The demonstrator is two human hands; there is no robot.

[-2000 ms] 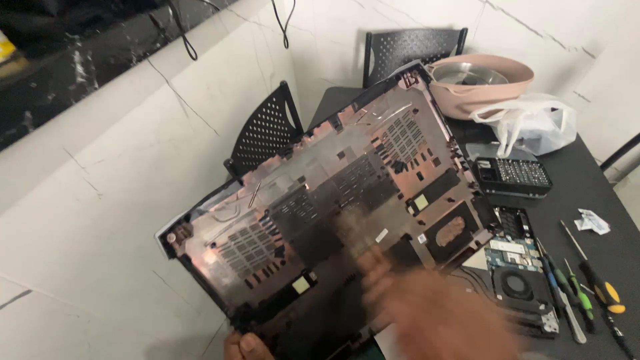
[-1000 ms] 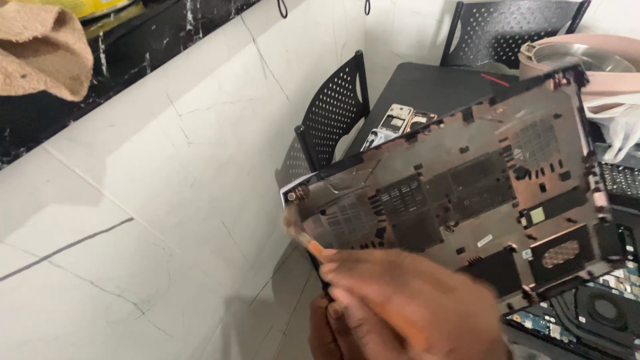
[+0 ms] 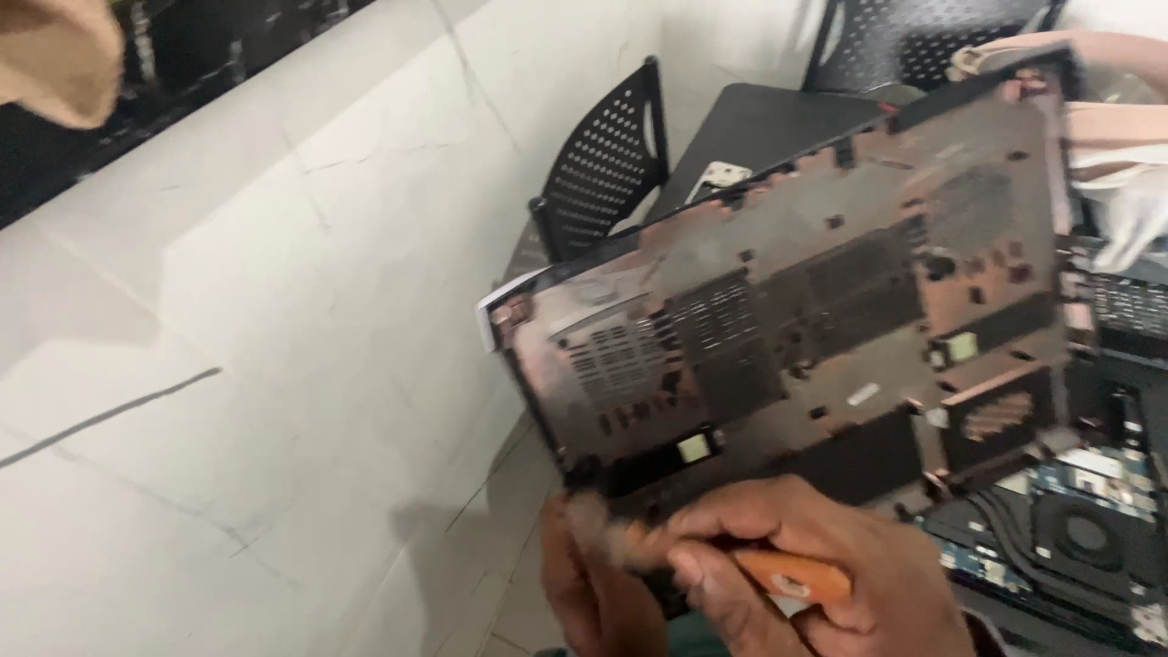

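A laptop's bottom cover (image 3: pixel 839 365) is held up at a tilt, its inner side with vent grilles facing me. My left hand (image 3: pixel 598 584) grips its lower left edge, partly hidden behind my other hand. In my right hand (image 3: pixel 803 566) is a brush with an orange handle (image 3: pixel 794 577); its blurred bristles are at the cover's lower left corner, close to my left fingers. Below the cover at the right lies the opened laptop base (image 3: pixel 1049 547), with a fan and circuit boards showing.
A black perforated chair (image 3: pixel 607 164) stands beside the dark table (image 3: pixel 766 123), another chair (image 3: pixel 931 46) behind it. At the right are a pink basin (image 3: pixel 1118 128), a white plastic bag (image 3: pixel 1131 205) and a black keypad-like device (image 3: pixel 1131 306). Brown cloth (image 3: pixel 59 59) hangs over a black marble ledge (image 3: pixel 210 82).
My right hand has moved the brush from the cover's upper left corner down the left edge to the lower corner. The view has swung left since the first frame.
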